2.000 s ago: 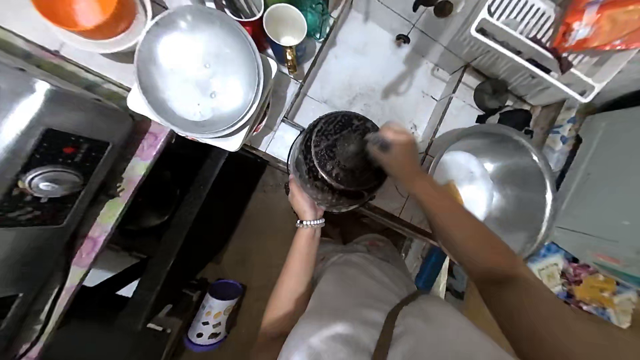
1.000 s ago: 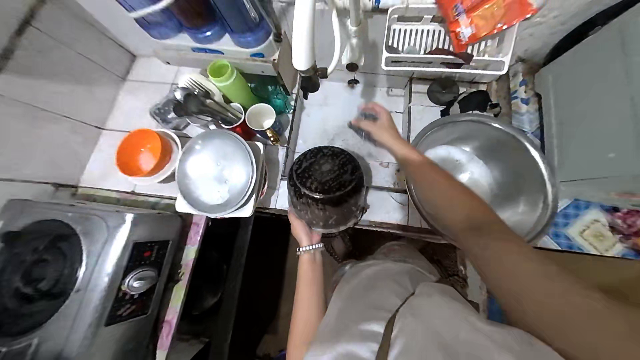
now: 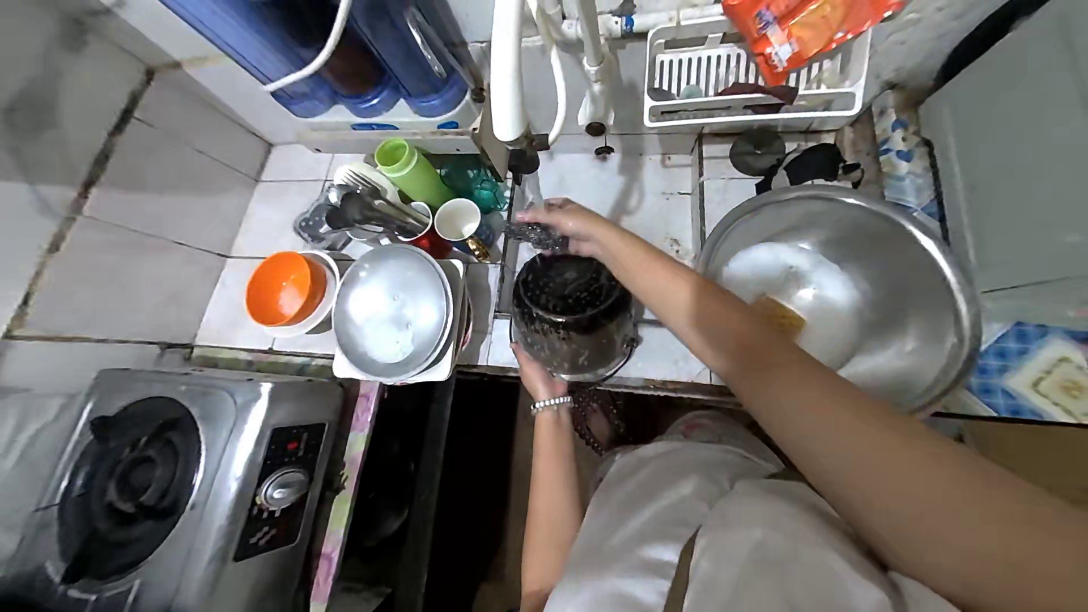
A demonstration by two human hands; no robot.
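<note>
My left hand (image 3: 538, 374) holds a soot-blackened metal pot (image 3: 571, 327) from below at the front edge of the tiled sink, its dark bottom facing up; a wire handle hangs at its side. Just above the pot, my right hand (image 3: 574, 225) grips a dark metal scouring pad (image 3: 537, 236). Water runs onto that hand from the white faucet (image 3: 509, 85). To the right, a large steel basin (image 3: 901, 297) holds suds and a yellowish sponge (image 3: 778, 316).
Metal lids or plates (image 3: 393, 313) are stacked at the left, beside an orange bowl (image 3: 278, 289), cups (image 3: 457, 219) and cutlery (image 3: 361, 200). A gas stove (image 3: 212, 476) stands front left. A white plastic rack (image 3: 756, 89) hangs on the back wall.
My right hand has moved from the pot's bottom to the faucet with the scouring pad. Water now runs from the faucet. The view has shifted toward the back wall.
</note>
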